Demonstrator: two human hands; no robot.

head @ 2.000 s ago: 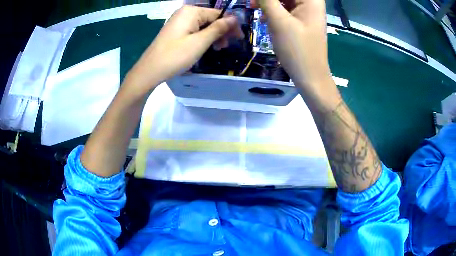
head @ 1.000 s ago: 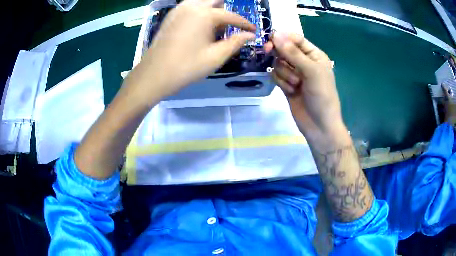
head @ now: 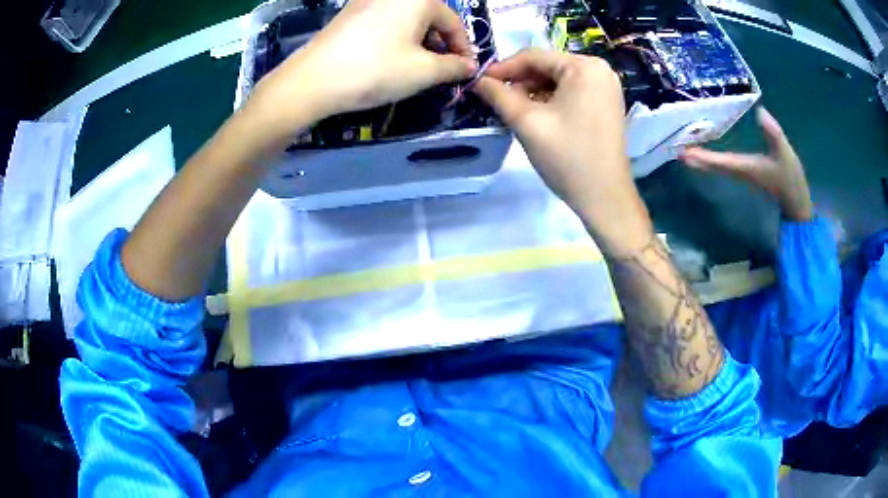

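The main housing (head: pixel 389 170), a white box with its open side up, stands at the top centre; its front wall has a dark oval slot. My left hand (head: pixel 375 58) reaches over it, with thumb and fingertips pinching a thin purple-white cable (head: pixel 471 82). My right hand (head: pixel 560 107) pinches the same cable from the right, its fingertips close to the left ones. The main board inside is mostly hidden behind my left hand. The cable's connector cannot be made out.
A second open white unit (head: pixel 672 131) with a blue board stands close on the right. Another person's hand (head: pixel 755 165) is beside it. The work mat (head: pixel 389 326) with yellow tape lies in front of the housing. White sheets (head: pixel 112 204) lie at the left on the green bench.
The housing has shifted left in view. Both hands now meet at the purple-white cable. The second unit and the other person's hand have come in from the right.
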